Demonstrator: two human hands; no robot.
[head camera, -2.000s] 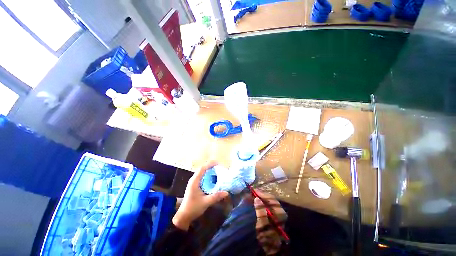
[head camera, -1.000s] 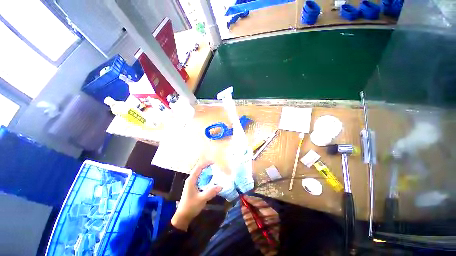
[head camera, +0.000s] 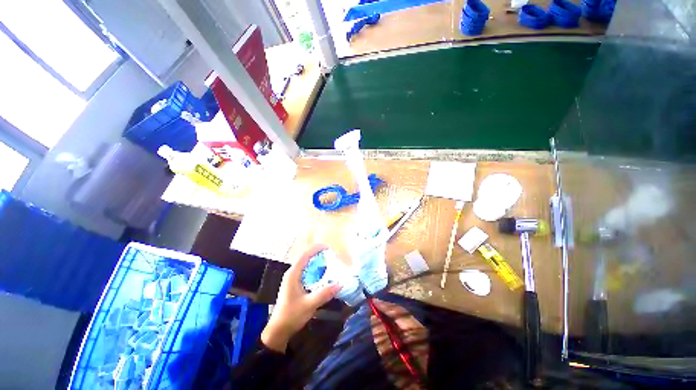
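My left hand (head camera: 291, 308) grips a pale-blue and white workpiece (head camera: 368, 263) over the bench's near edge, thumb in front, beside its round hollow opening. A long white piece of it reaches up and away, ending in a wider tip. My right hand (head camera: 402, 343), below and to the right, is closed around a slim red-handled tool (head camera: 393, 331). The tool's tip touches the workpiece's lower right side. Dark blurred strands and shadow partly cover the right hand.
A blue strap loop (head camera: 330, 198), thin stick (head camera: 452, 247), yellow cutter (head camera: 501, 266), black-handled hammer (head camera: 528, 286), white pad (head camera: 450, 181) and white round piece (head camera: 497, 196) lie on the bench. A blue crate (head camera: 206, 305) of pale-blue pieces stands left. A clear panel (head camera: 629, 228) is at right.
Against two seconds ago, the view has shifted a little and the workpiece's far end is turned to show a narrower side. Both hands keep their hold; the right hand sits slightly lower.
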